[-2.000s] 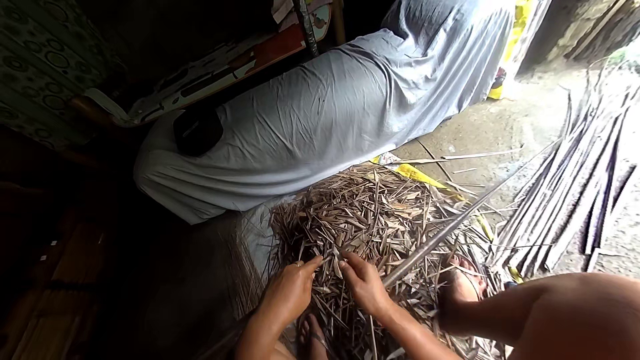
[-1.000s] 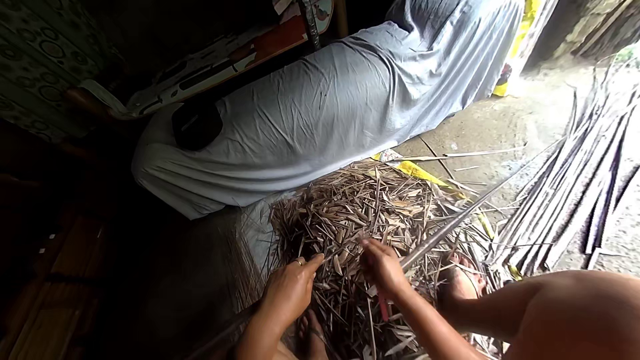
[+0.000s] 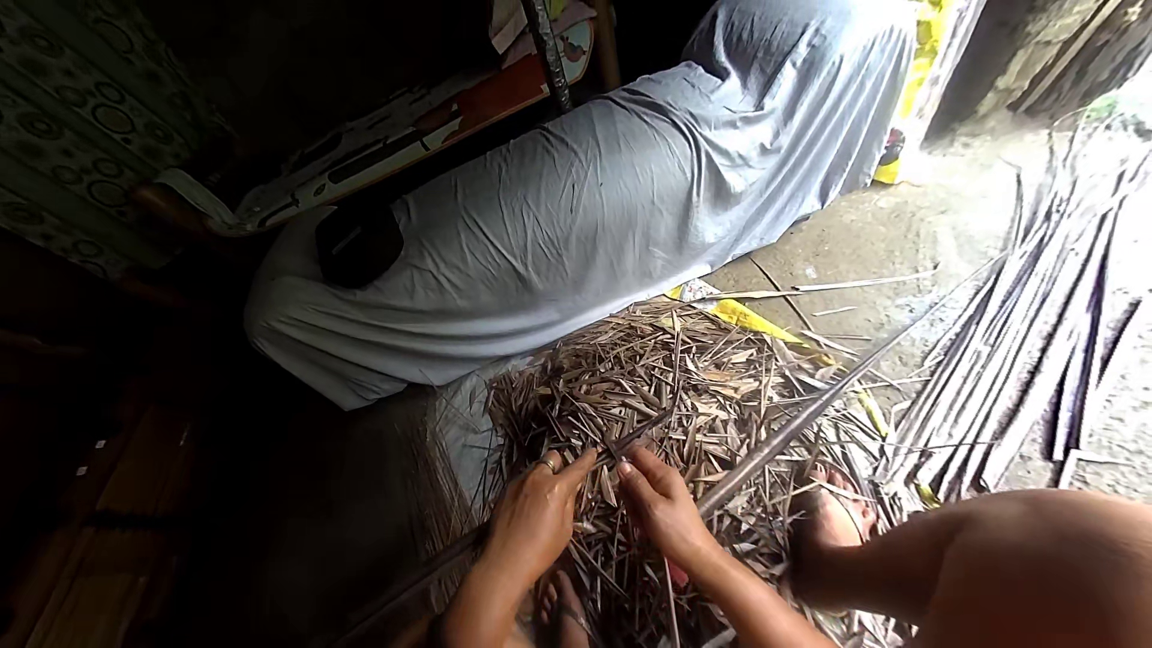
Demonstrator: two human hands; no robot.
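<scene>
My left hand [image 3: 531,517], with a ring on one finger, is low in the middle of the head view, its fingertips pinching a thin dark dry strip [image 3: 643,430]. Close beside it, my right hand [image 3: 664,504] has its thumb and fingers closed on the same strip. Both are above a heap of dry leaf pieces [image 3: 711,382]. A long thin stalk [image 3: 810,412] slants from the upper right down to my right wrist; whether it joins the dark length by my left wrist I cannot tell. A small red thing [image 3: 677,573] shows partly under my right forearm.
A long form under a grey cloth [image 3: 576,207] lies beyond the heap, with a black object [image 3: 358,245] on it. Many long dry strips [image 3: 1035,342] lie on the floor at right. My bare feet [image 3: 832,508] flank the heap. A patterned board [image 3: 450,126] stands behind the cloth.
My right hand rose slightly with a red thing showing beneath it a second ago; now it is lower again, its fingertips close to my left hand's. My left hand has hardly moved.
</scene>
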